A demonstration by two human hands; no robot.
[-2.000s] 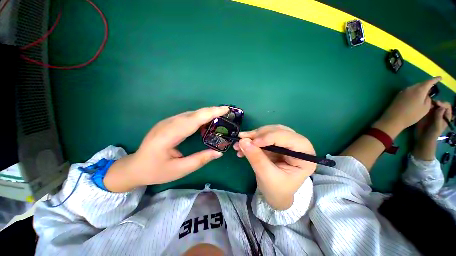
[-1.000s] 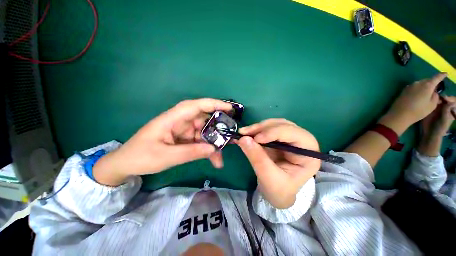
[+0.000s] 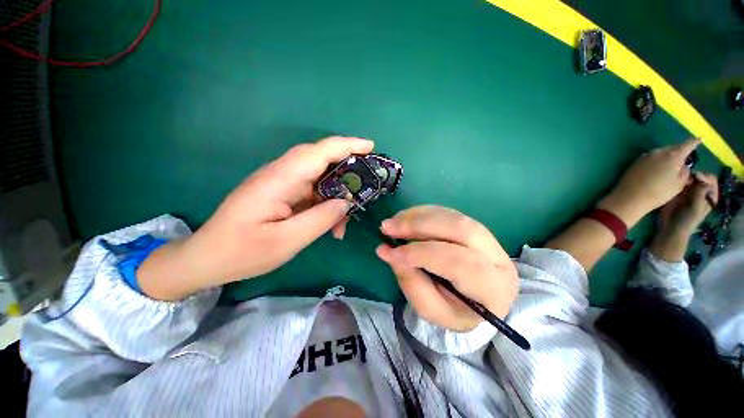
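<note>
My left hand [image 3: 265,216] holds a small watch in two halves between thumb and fingers, above the mat. The nearer half [image 3: 351,181] is a dark rounded square with a green-yellow round patch. The other half [image 3: 389,173] shows behind it to the right. My right hand [image 3: 453,265] holds black tweezers [image 3: 481,310], with the back end pointing down right. The tweezer tips are dark against the mat, near the lower edge of the watch; whether they touch it is unclear.
A green mat [image 3: 245,73] has a yellow line [image 3: 546,18]. A silver-rimmed unit [image 3: 592,51] and a dark unit [image 3: 644,104] lie by it. A neighbour's hands and red wrist strap [image 3: 610,224] are at right. A red wire [image 3: 102,61] loops upper left beside a vented box.
My left hand has raised and turned the watch halves, so the second half shows more. My right hand has drawn slightly down, and the tweezers now slant more steeply.
</note>
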